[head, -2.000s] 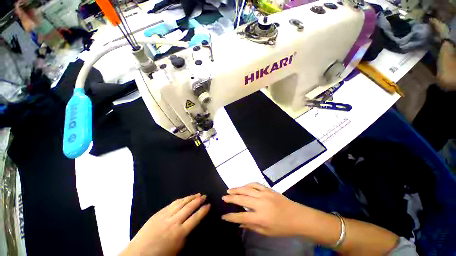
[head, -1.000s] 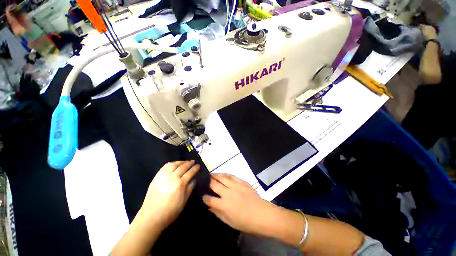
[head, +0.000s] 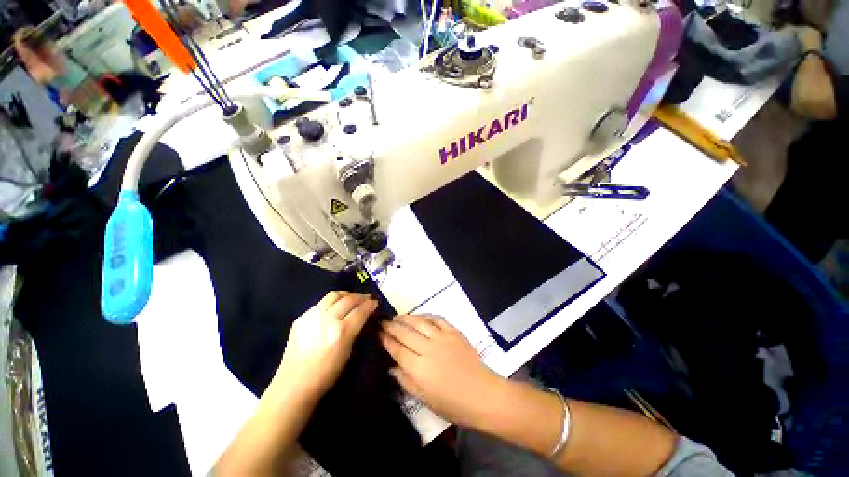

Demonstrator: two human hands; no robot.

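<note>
A black cut panel (head: 270, 307) lies on the white table under the needle end of the cream-white sewing machine (head: 437, 149). The presser foot (head: 369, 266) is at the panel's right edge. My left hand (head: 326, 340) lies on the panel just in front of the foot, fingertips at the edge. My right hand (head: 437, 359) is beside it, its fingertips at the same edge. The fingers of both hands hold the cloth edge, though the fingertips are partly hidden in the black cloth. A waiting panel (head: 503, 252) with a grey end band lies under the machine arm.
The blue lamp head (head: 128, 261) hangs left of the machine. Thread snips (head: 607, 191) and a yellow tool (head: 698, 136) lie at the right. A blue crate (head: 773, 252) holding black cloth is at the lower right. Another person's hand (head: 812, 79) shows at the upper right.
Both hands moved up towards the presser foot, closer together. Since the last earlier frame, the panel's lower part has shifted, baring white table beside my right wrist.
</note>
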